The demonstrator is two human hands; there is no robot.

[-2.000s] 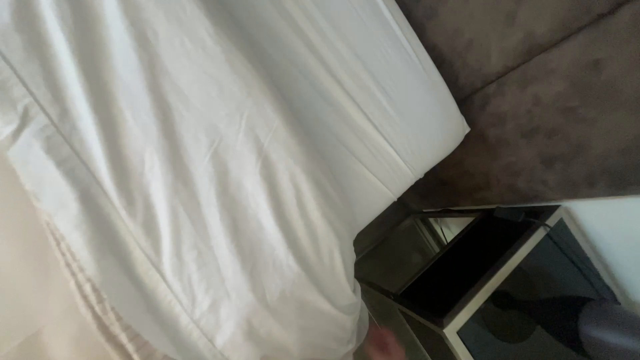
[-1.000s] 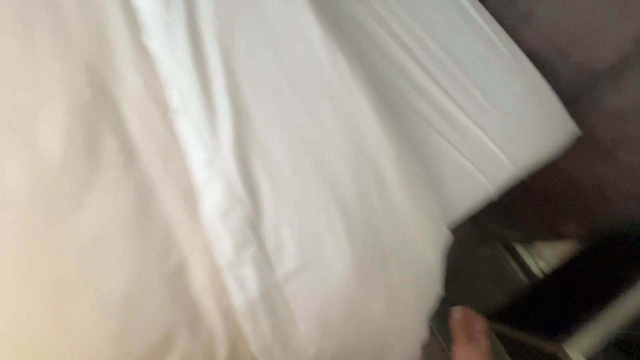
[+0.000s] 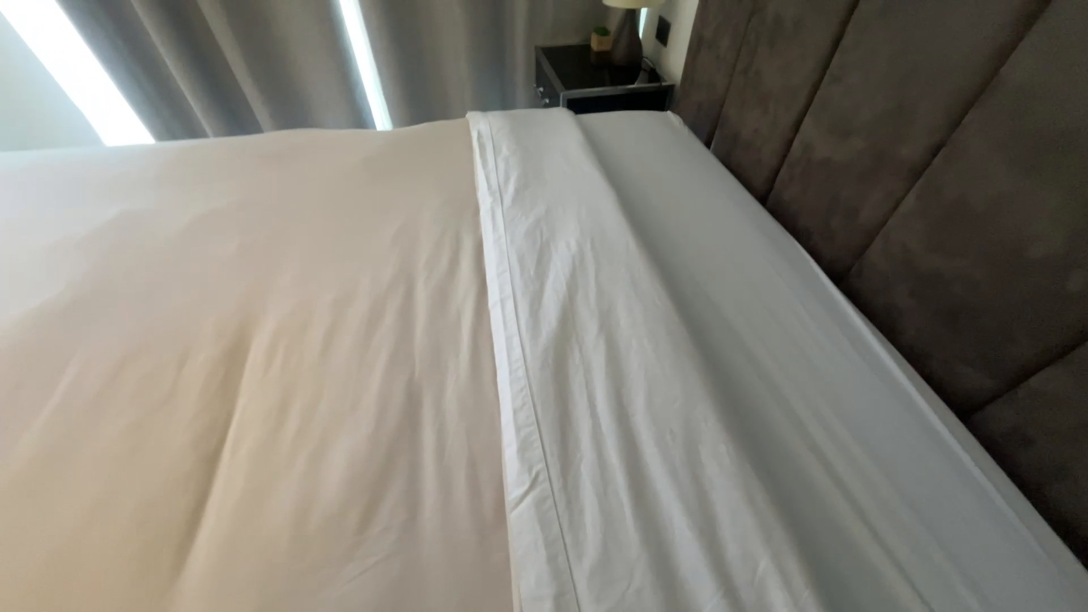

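Observation:
Neither my left hand nor my right hand shows in the head view. A cream bed cover (image 3: pixel 323 357) spreads over the left and middle of the bed, with soft creases in it. Along its right side, a white top sheet (image 3: pixel 595 323) lies folded back in a long band with a stitched hem, lightly wrinkled. Between that band and the headboard, the white fitted sheet (image 3: pixel 765 323) shows on the mattress, mostly smooth.
A dark padded headboard (image 3: pixel 918 187) stands along the right. Beyond the bed's far side are a dark nightstand (image 3: pixel 586 68), a table lamp (image 3: pixel 627 38) and a small potted plant (image 3: pixel 601 38). Grey curtains (image 3: pixel 263 68) hang behind, with light between them.
The view has swung up from the bed's near side and a nightstand to the whole bed top. A bit of a hand at the bottom edge in both earlier frames is out of sight now.

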